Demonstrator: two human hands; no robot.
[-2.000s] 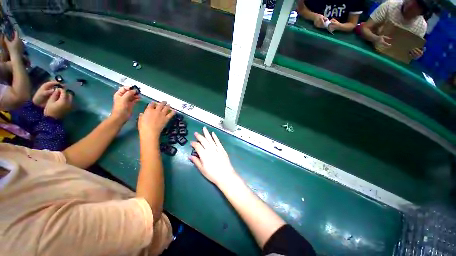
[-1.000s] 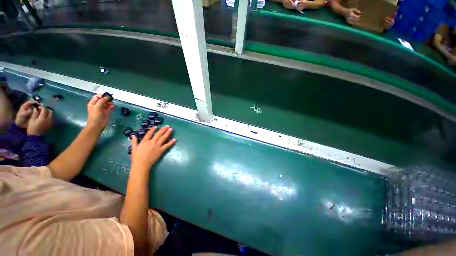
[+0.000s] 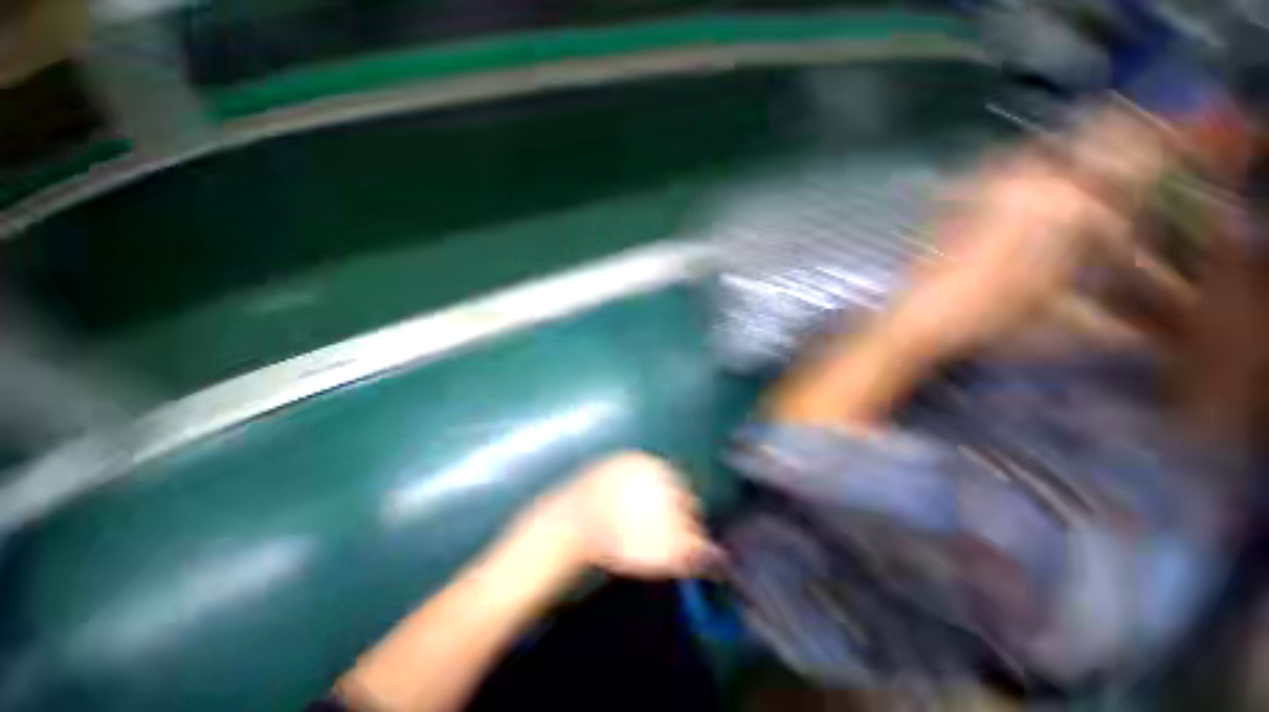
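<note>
The frame is strongly blurred. My left hand (image 3: 636, 518) reaches in from the lower left, past a dark sleeve edge, over the near edge of the glossy green bench top (image 3: 459, 522). Its fingers look curled; whether they hold anything cannot be told. My right hand is not in view. No black parts can be made out. A stack of clear plastic trays (image 3: 793, 285) lies beyond my hand, at the end of the visible bench top.
A neighbour in a plaid shirt (image 3: 974, 515) sits close on the right, with a blurred raised arm beside the trays. A pale metal rail (image 3: 418, 334) runs between bench top and dark green belt (image 3: 459, 209). A blurred pale upright stands at the left.
The view has swung right, away from the black parts and the neighbour in the peach shirt. My right hand, over the bench two seconds ago, is gone; my left hand has come in.
</note>
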